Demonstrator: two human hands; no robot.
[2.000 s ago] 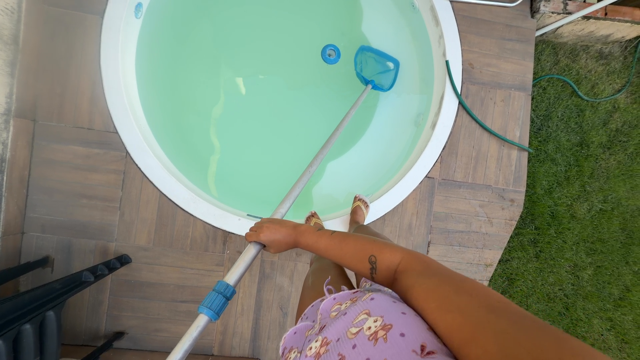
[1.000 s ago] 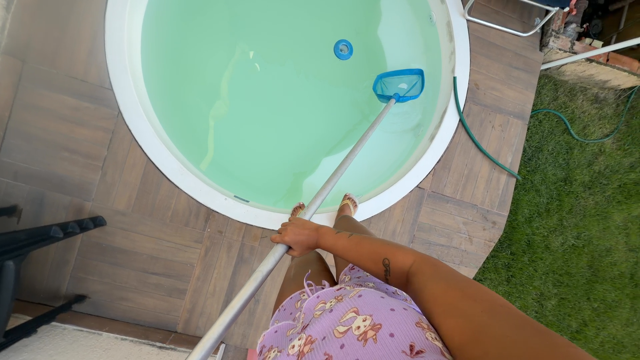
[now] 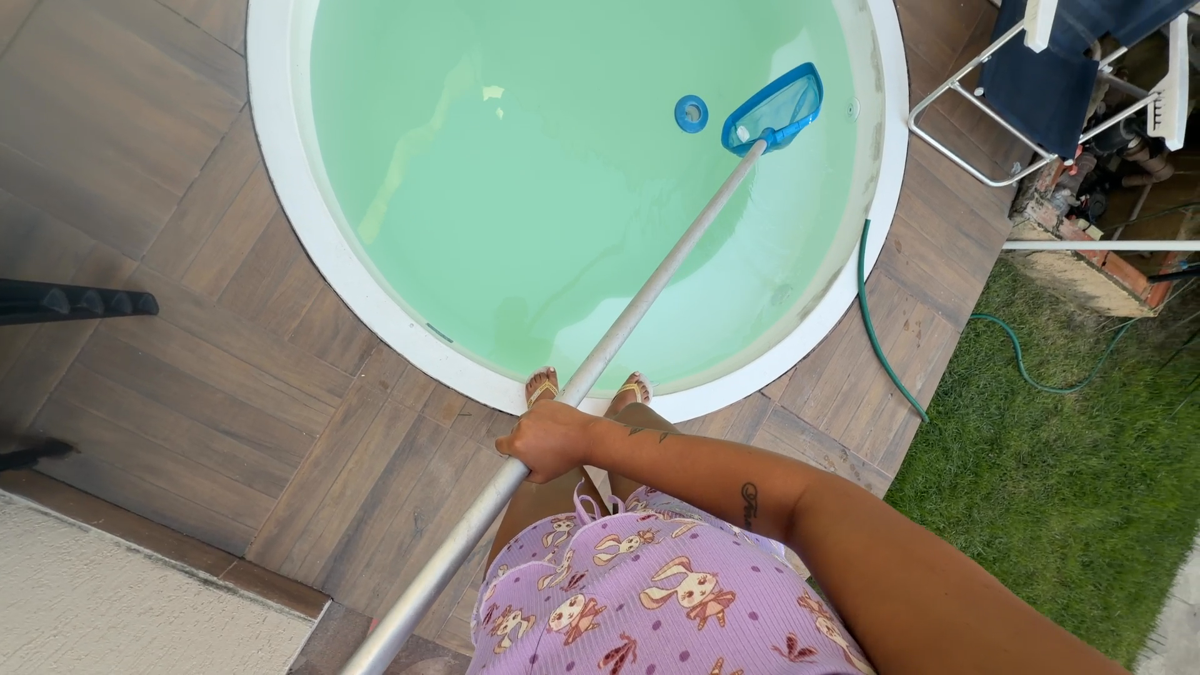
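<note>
My right hand (image 3: 547, 441) is closed around the metal pole (image 3: 670, 267) of a pool skimmer, above my feet. The pole runs from the bottom left up to a blue-framed skimmer net (image 3: 774, 108) at the upper right of the pool. The net is tilted, and a small pale bit shows in its mesh. Just left of it lies a round blue float or fitting (image 3: 691, 113). Pale green water (image 3: 525, 206) fills the round pool inside its white rim (image 3: 309, 225). My left hand is not in view.
My sandalled feet stand at the pool's near rim. A green hose (image 3: 872, 323) crosses the tiled deck (image 3: 150, 394) on the right, beside grass (image 3: 1012, 431). A folding chair (image 3: 1041, 89) is at the top right, dark furniture (image 3: 75, 301) at the left, a low wall (image 3: 122, 600) at the lower left.
The skimmer net has turned and now shows a narrower, slanted frame. My right hand stays closed on the pole. The view has shifted, bringing more of the folding chair into sight.
</note>
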